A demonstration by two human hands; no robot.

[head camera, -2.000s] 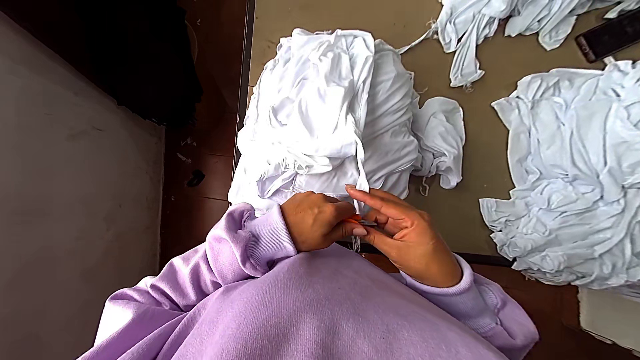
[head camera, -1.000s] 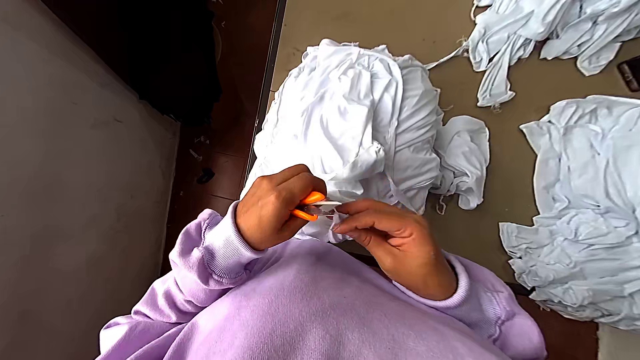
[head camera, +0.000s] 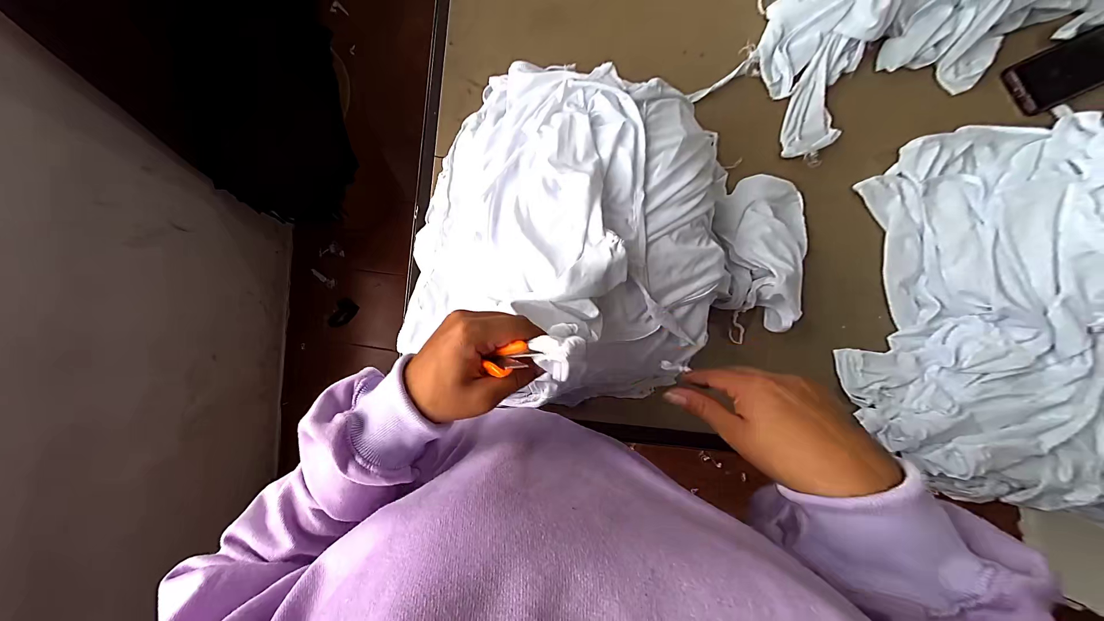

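Note:
My left hand [head camera: 473,366] is closed around small orange-handled thread snips [head camera: 509,358], whose metal blades point right. A bunched end of white fabric [head camera: 562,352] is at the blades, against the same hand. Below and behind it lies a large heap of gathered white cloth [head camera: 552,190]. Off to the right, my right hand [head camera: 759,418] is slightly blurred, with thumb and index finger a little apart near the heap's lower right edge. A small white scrap [head camera: 675,367] shows at the index fingertip; whether it is held cannot be told.
The brown tabletop [head camera: 828,293] carries a second white cloth pile [head camera: 992,302] at right and more white pieces [head camera: 862,43] at the top. A dark phone [head camera: 1056,73] lies at upper right. A pale wall [head camera: 129,285] stands left, and scraps lie on the reddish floor [head camera: 366,293].
My right hand has moved away to the right from the left hand and the snips; one second ago the two hands met at the blades. The snips remain in my left hand.

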